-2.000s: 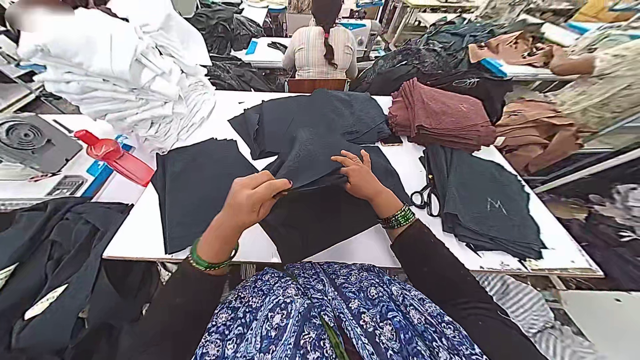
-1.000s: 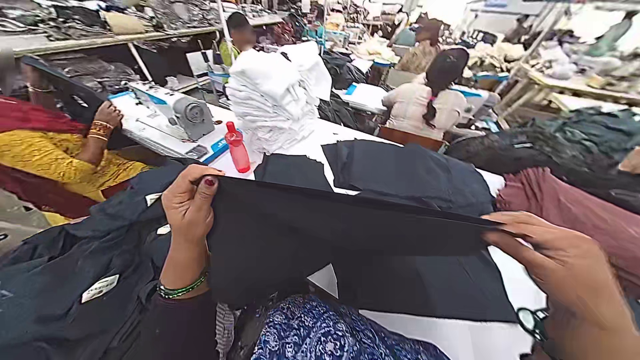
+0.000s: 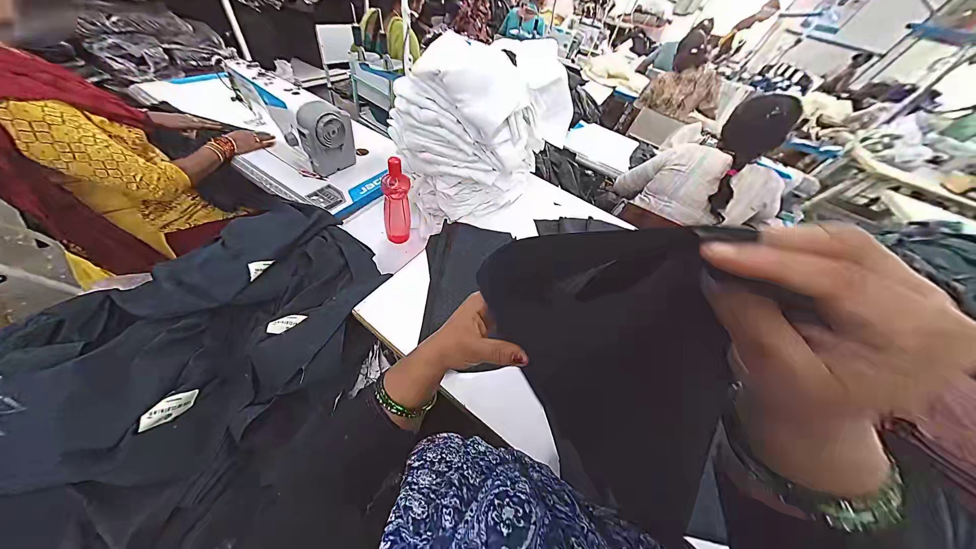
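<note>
A dark fabric piece (image 3: 618,351) hangs raised in front of me, above the white table (image 3: 503,404). My right hand (image 3: 823,343), large and somewhat blurred, pinches its upper right edge between thumb and fingers. At its left edge is my left hand (image 3: 457,339), with the thumb on the near side and the fingers partly hidden behind the cloth. Another dark cut piece (image 3: 457,274) lies on the table just beyond my left hand. Green bangles circle both wrists.
Dark garments with white labels (image 3: 191,343) are heaped at left. A red bottle (image 3: 396,202) stands beside a tall stack of white cloth (image 3: 465,130). Past the heap, a person in yellow (image 3: 99,145) sits at an industrial sewing machine (image 3: 305,122). Another person (image 3: 686,179) sits beyond the table.
The view has swung left. The dark piece, stretched wide between both hands a second ago, now hangs down with its top edge shorter between them. My right hand appears closer to the camera.
</note>
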